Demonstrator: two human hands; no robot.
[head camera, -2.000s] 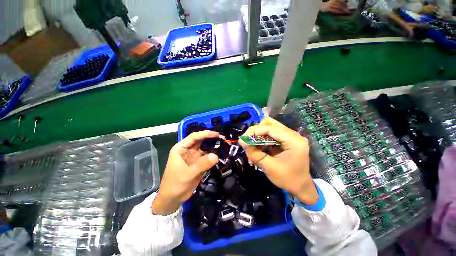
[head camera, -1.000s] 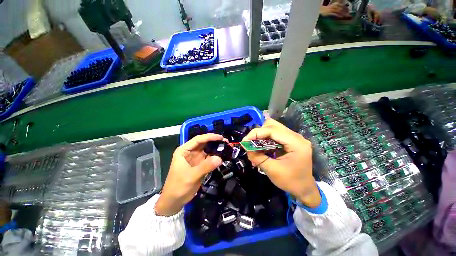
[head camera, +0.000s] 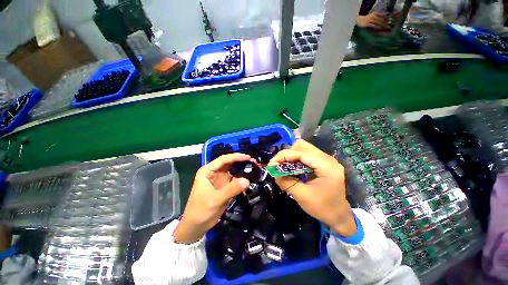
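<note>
My left hand (head camera: 209, 192) holds a black housing (head camera: 244, 168) between thumb and fingers, above the blue parts bin (head camera: 262, 278). My right hand (head camera: 318, 183) holds a green circuit board (head camera: 288, 169) by thumb and fingers, its free end pointing left at the housing. Thin red lead wires (head camera: 259, 164) run between the board and the housing. The board is outside the housing. The bin under my hands holds many black housings, some with silver-white faces. My fingers hide part of the housing and of the board.
A blister tray of green boards (head camera: 398, 189) lies right of the bin. A clear plastic box (head camera: 154, 195) and clear blister trays (head camera: 86, 222) lie left. Beyond run the green conveyor (head camera: 184, 122) with small units and a grey post (head camera: 323, 72). Other people's hands show at the far side.
The view has shifted slightly, so the scene sits lower. Units on the conveyor have moved. Both hands keep their holds, with the board tilted slightly differently.
</note>
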